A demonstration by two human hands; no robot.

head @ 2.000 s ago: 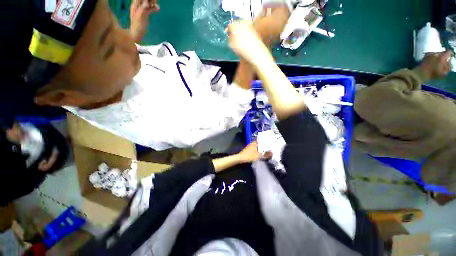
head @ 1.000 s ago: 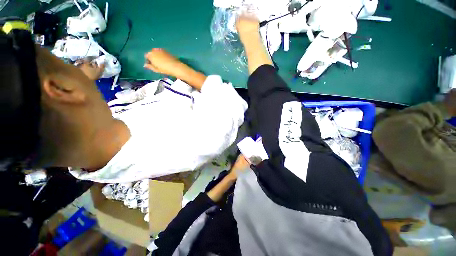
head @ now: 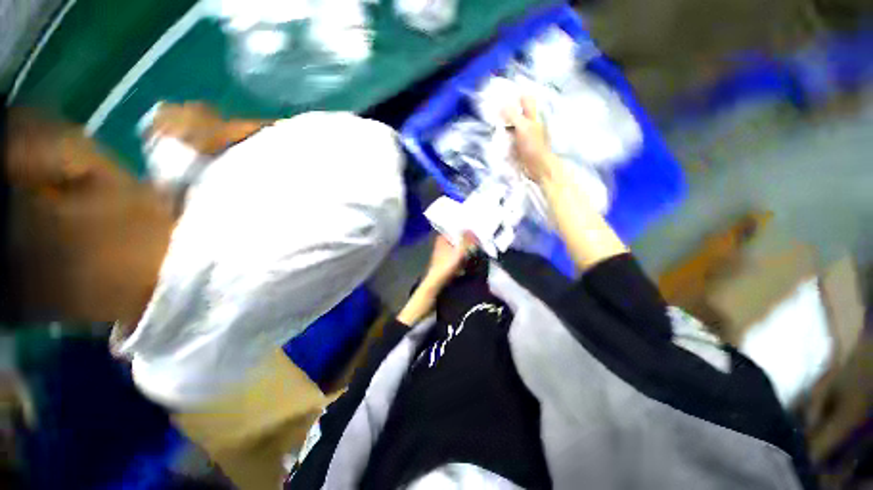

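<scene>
A blue plastic bin (head: 639, 196) in front of me holds several white camera housings (head: 593, 124) and crinkled clear film; the picture is blurred. My left hand (head: 450, 256) is at the bin's near left corner and grips a small white blocky part (head: 446, 216). My right hand (head: 526, 134) reaches into the bin over the white units. Its fingers are blurred against them, and I cannot tell if they hold one.
A person in a white shirt (head: 287, 220) is close on my left, with a hand at a white object. White units in film (head: 306, 48) lie on the green bench (head: 383, 81). Cartons (head: 775, 297) stand at the lower right.
The view has turned toward the bin. My right hand has come down from the white units and film on the bench into the bin. My left hand still grips the white part.
</scene>
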